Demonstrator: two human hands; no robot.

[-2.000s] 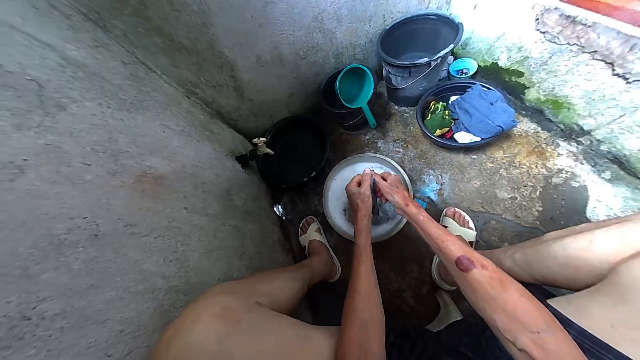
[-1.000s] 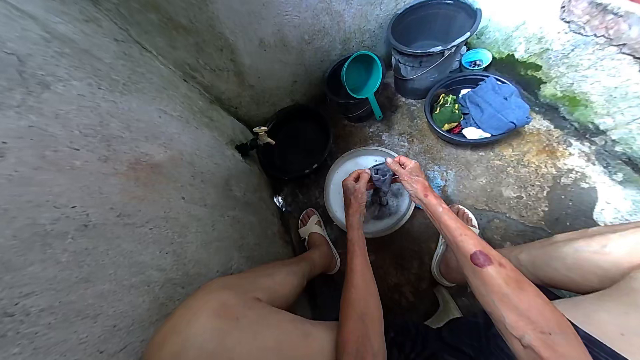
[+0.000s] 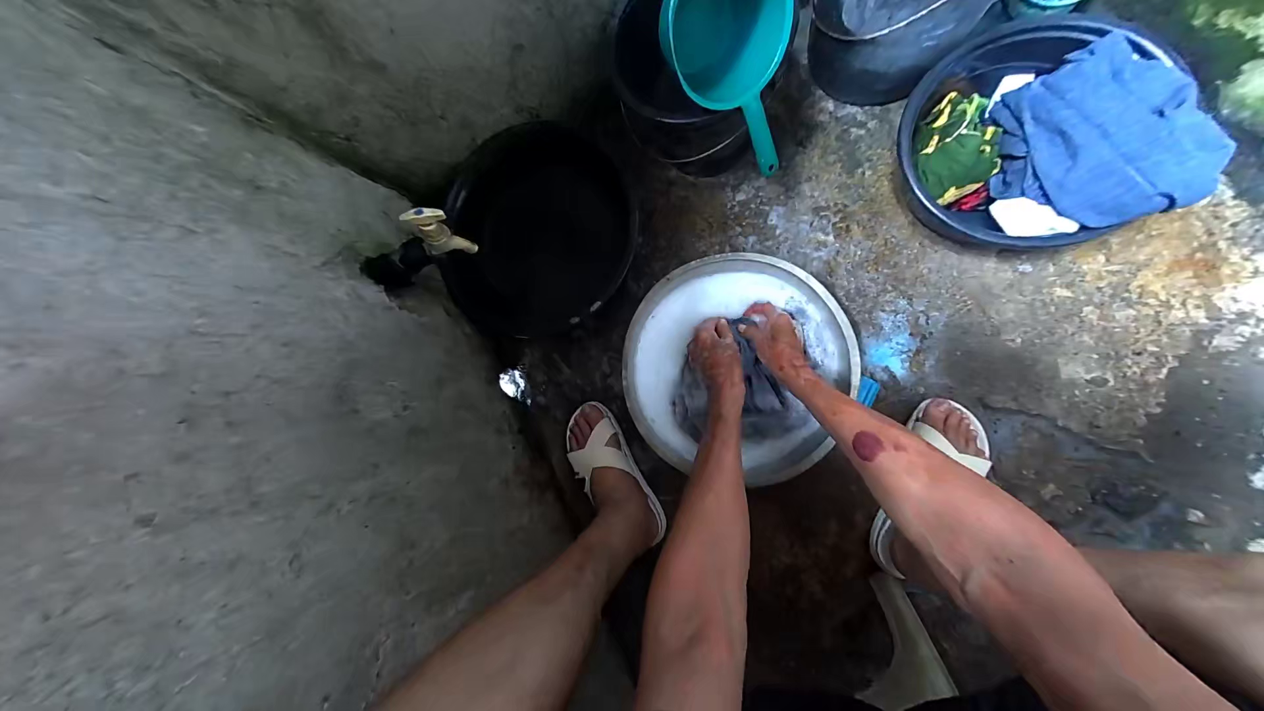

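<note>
Between my feet stands a round, light-coloured basin (image 3: 644,407) of sudsy water. A dark grey wet cloth (image 3: 765,385) lies partly in the water inside it. My left hand (image 3: 719,348) grips the cloth's upper left part, fingers curled. Close beside it, my right hand (image 3: 775,341) grips the upper right part of the same cloth. The lower part of the cloth spreads toward me in the suds, and its edges are hard to make out.
A wall tap (image 3: 434,232) juts over a black tub (image 3: 541,232). Behind are a teal dipper (image 3: 731,59) on a dark bucket (image 3: 681,138) and a grey bucket (image 3: 869,64). A dark basin (image 3: 913,188) at right holds a blue cloth (image 3: 1116,133) and other clothes.
My hands have lowered the cloth, which hung bunched between them one second ago, and it now spreads in the water. The view has tilted down.
</note>
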